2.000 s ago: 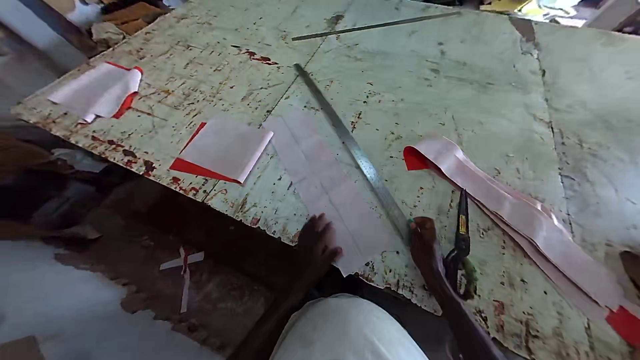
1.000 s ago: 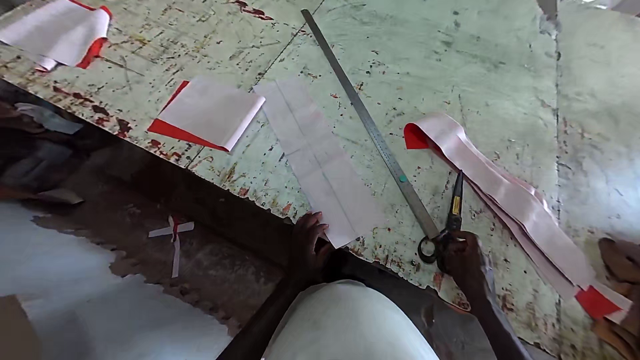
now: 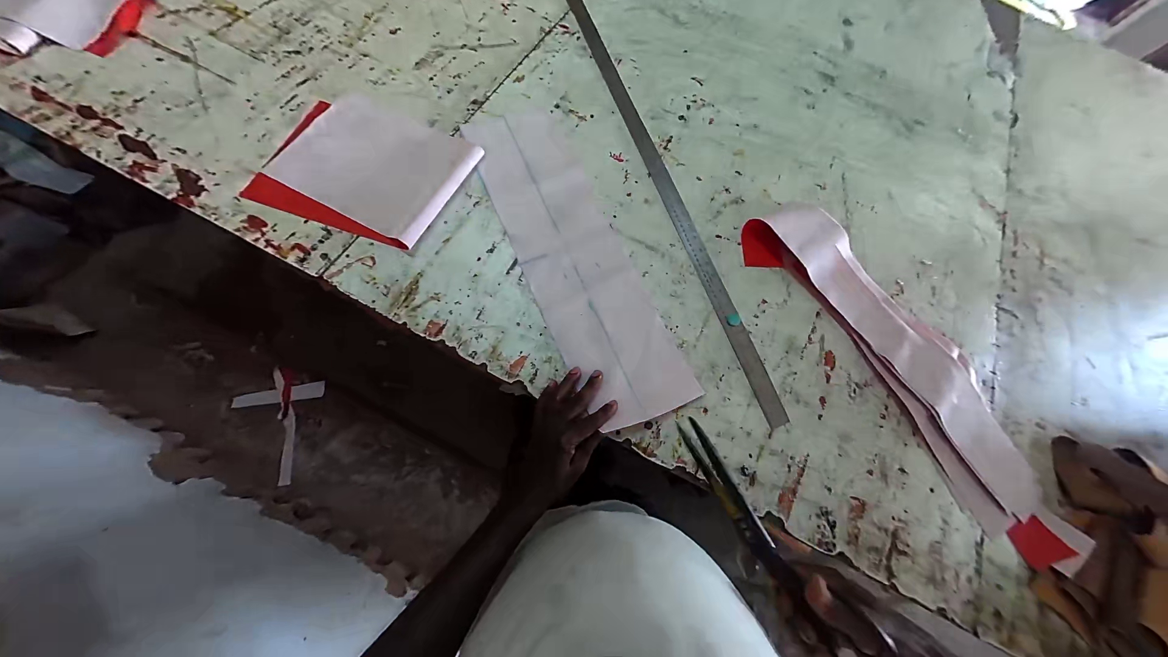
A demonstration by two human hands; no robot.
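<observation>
My left hand (image 3: 568,429) rests with spread fingers on the near end of a pale fabric strip (image 3: 584,274), which has pen or chalk lines along and across it. At the lower right, my right hand (image 3: 835,607), dark and blurred, holds a pair of scissors (image 3: 735,497). Their blades are slightly parted and point up toward the strip's near corner without reaching it. A steel ruler (image 3: 689,237) lies on the table, right of the strip. Folded white-and-red fabric (image 3: 374,169) lies left of the strip's far end.
A long folded band of pale and red material (image 3: 899,338) crosses the right side of the worn table (image 3: 912,137). More white-and-red fabric (image 3: 68,18) is at the far left corner. Brown scraps (image 3: 1109,529) lie at lower right. Crossed white strips (image 3: 283,401) lie below the table's edge.
My right hand let go of the ruler, took hold of the scissors beside the folded band, and has brought them down to the table's near edge. The view has tilted down and closer.
</observation>
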